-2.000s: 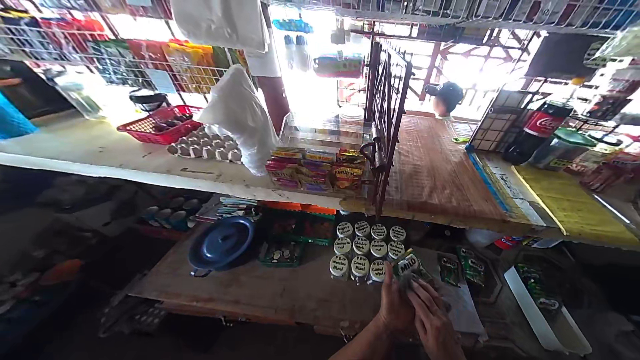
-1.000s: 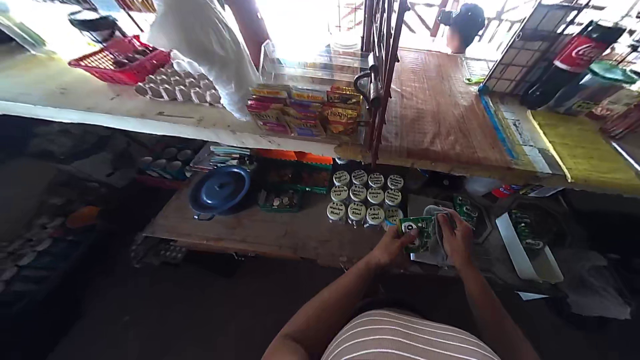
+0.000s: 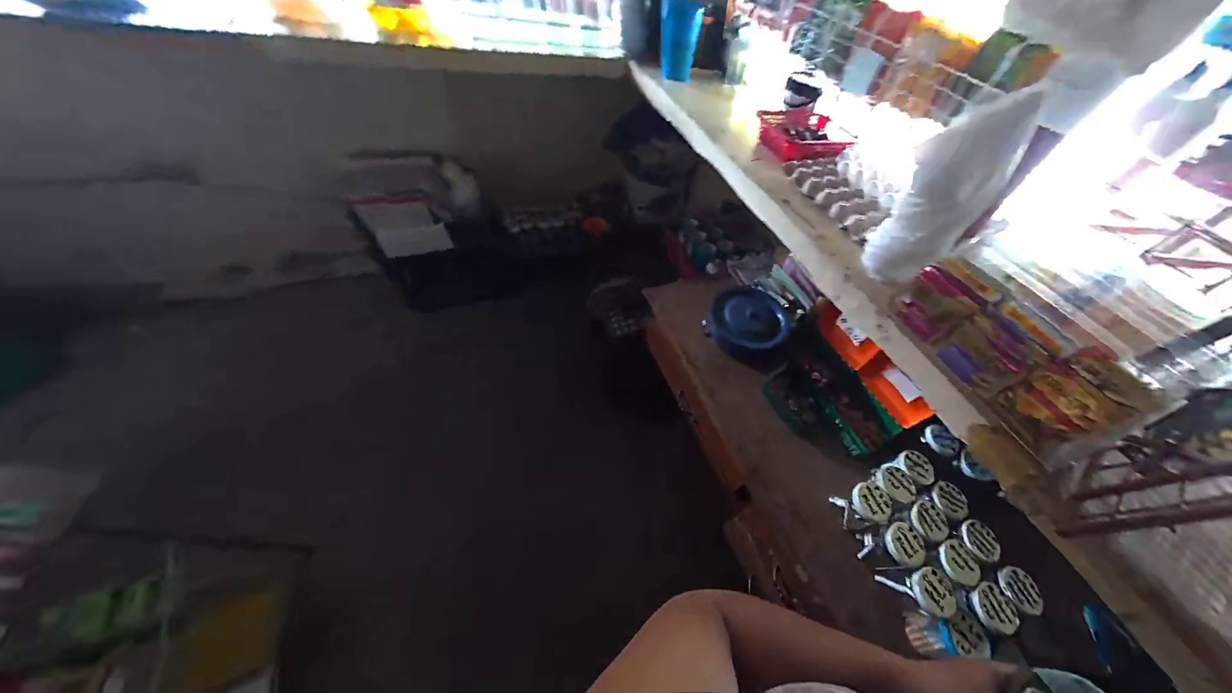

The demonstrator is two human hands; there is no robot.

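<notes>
My left forearm comes in from the bottom edge and bends to the right. My left hand (image 3: 977,676) is at the bottom edge, partly cut off and blurred, so its fingers and anything in them cannot be made out. Beside it shows part of the rim of a pale container (image 3: 1064,681). Just above the hand stand several rows of jars with round, marked lids (image 3: 929,520). A small blue and white item (image 3: 932,635) lies by the nearest lids. My right hand is out of view.
A blue lidded pot (image 3: 749,320), a green basket (image 3: 791,402) and orange boxes (image 3: 897,390) stand on the wooden table. The shelf above holds a red basket (image 3: 797,144), egg trays (image 3: 842,197) and snack packs (image 3: 1049,395). Dark floor (image 3: 462,433) lies left, with blurred goods (image 3: 144,616) lower left.
The view has swung far to the left. Both hands, earlier at a green packet and a pale container right of the jars, are now mostly out of view; only part of my left hand shows.
</notes>
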